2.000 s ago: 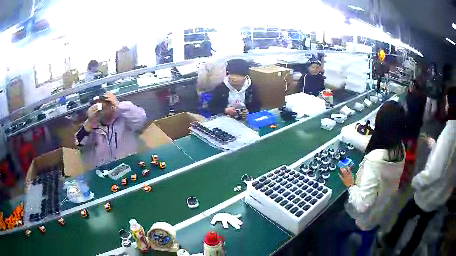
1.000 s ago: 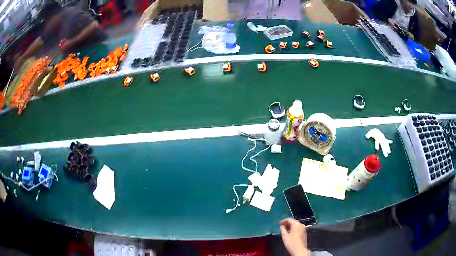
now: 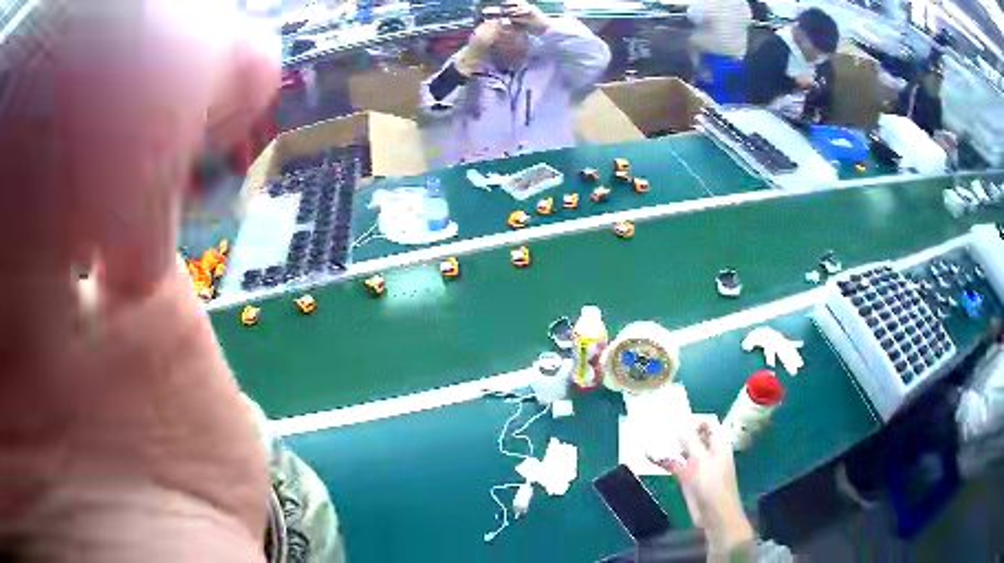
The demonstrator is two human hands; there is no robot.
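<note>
My left hand (image 3: 121, 330) is very large, close to the camera and blurred along the left side; its fingertips are unclear. My right hand (image 3: 708, 475) is over the right edge of a pale sheet (image 3: 642, 432), fingers apart, with nothing clearly held. A black smartphone (image 3: 631, 504) lies left of my right wrist. A white flask with a red cap (image 3: 753, 412) stands just beyond and right of that hand. A round cream device with a blue display (image 3: 642, 360) stands behind the sheet, beside a red-yellow labelled bottle (image 3: 588, 350).
White scraps (image 3: 549, 467) and a looped cable (image 3: 502, 519) lie left of the phone. A white glove (image 3: 775, 348) and a tray of dark parts (image 3: 894, 330) are to the right. Orange-and-black parts (image 3: 450, 267) sit along the green belt (image 3: 617, 273). A person (image 3: 515, 83) sits opposite.
The view has tilted up from the bench. My left hand has come up close to the camera. My right hand has moved from beside the phone's near end to the sheet and flask.
</note>
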